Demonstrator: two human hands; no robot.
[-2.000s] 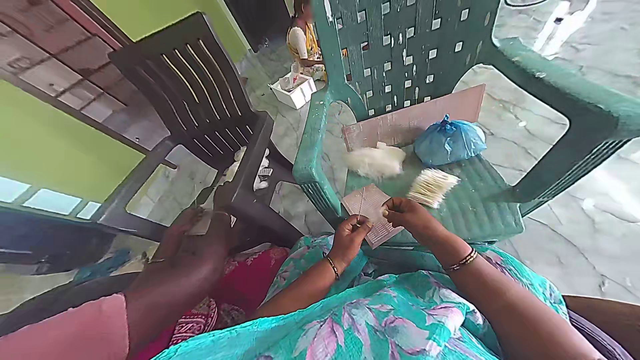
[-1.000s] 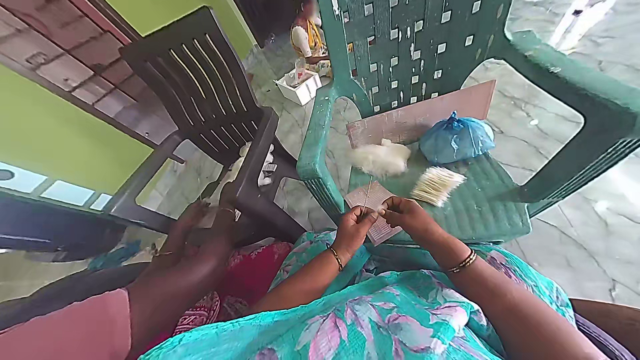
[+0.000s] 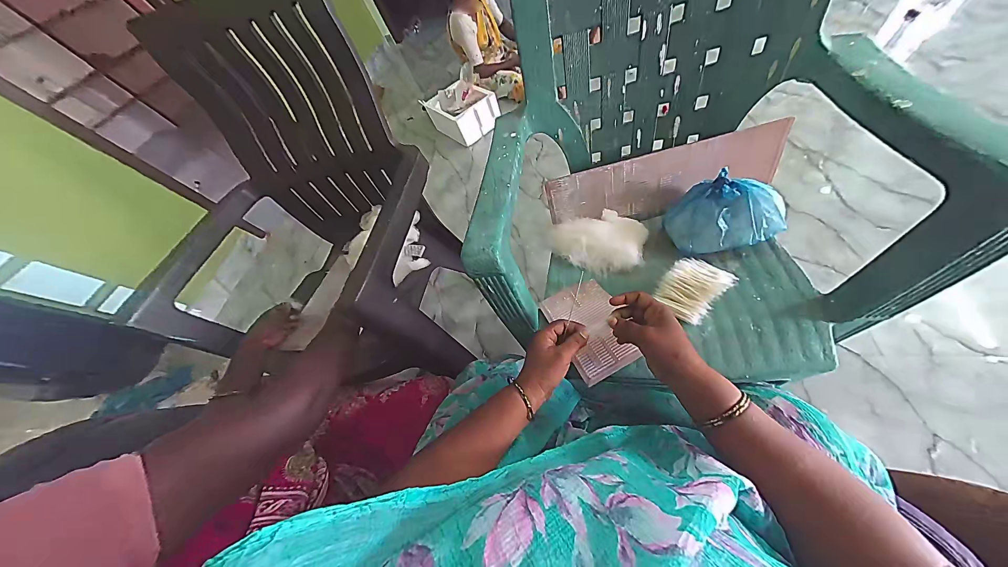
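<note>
My left hand (image 3: 556, 354) pinches a thin pale strand (image 3: 579, 295) over a small printed card (image 3: 592, 327) at the front of the green plastic chair's seat (image 3: 776, 315). Close by on the right, my right hand (image 3: 647, 327) has its thumb and fingertips together; whether fibre is between them is too small to tell. Beyond the hands lies a loose tuft of white cotton fibre (image 3: 602, 240). A bundle of thin cream-coloured sticks or wicks (image 3: 694, 290) rests right of the card, and a tied blue plastic bag (image 3: 724, 213) sits behind it.
A flat brown board (image 3: 669, 169) leans at the seat's rear. At left, another person's hands (image 3: 272, 327) work at a dark plastic chair (image 3: 283, 102) holding white material (image 3: 409, 252). A further person (image 3: 484, 39) sits on the floor beside a white box (image 3: 465, 114).
My hands were together over the card and are now slightly apart, the right one having moved to the right. The items on the green chair have stayed in place.
</note>
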